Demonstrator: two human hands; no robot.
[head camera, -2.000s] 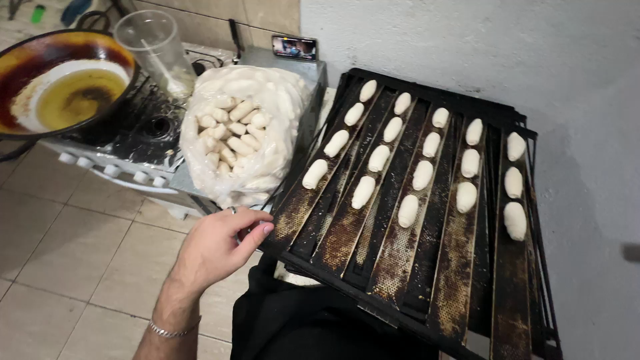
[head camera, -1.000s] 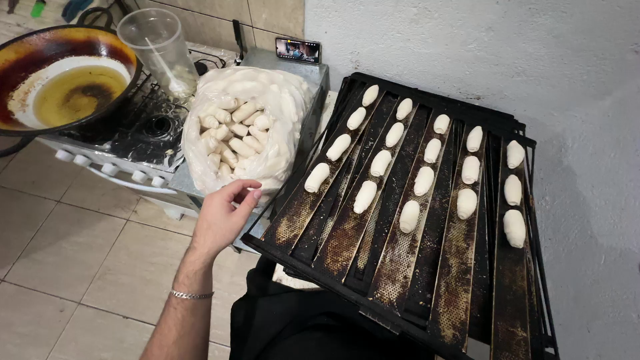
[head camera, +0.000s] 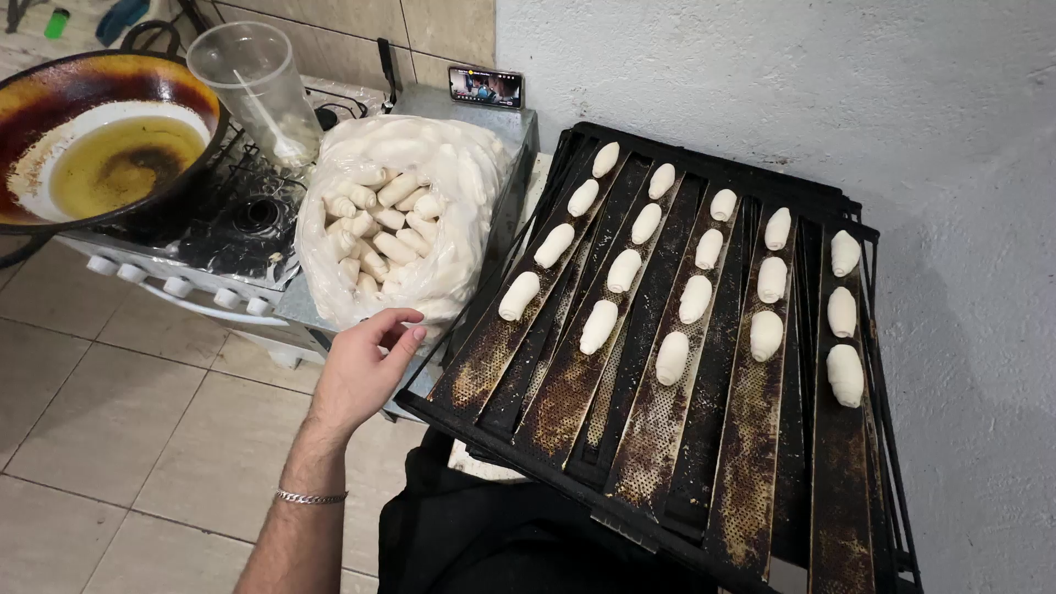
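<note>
My left hand (head camera: 373, 363) is held at the lower edge of a clear plastic bag (head camera: 470, 186), its fingers loosely curled and apart, with nothing seen in them. Many small rolled pieces of pale dough (head camera: 388, 219) show through the bag's mouth. To the right lies a dark, perforated metal baking tray (head camera: 652, 437) with long channels, scorched brown toward its near end. Rolled dough pieces (head camera: 598, 327) sit in rows along several channels, toward the far half. My right hand is out of view.
A wide pan (head camera: 210, 124) with yellow oil stands on a gas stove (head camera: 206, 285) at the left. Beside it is a clear plastic container (head camera: 272, 107) holding a white spoon. A phone (head camera: 487, 87) leans behind the bag. A rough grey wall (head camera: 742, 74) runs behind the tray.
My left hand has moved from the tray's near left corner to the bag's lower edge. The dough pieces on the tray look the same.
</note>
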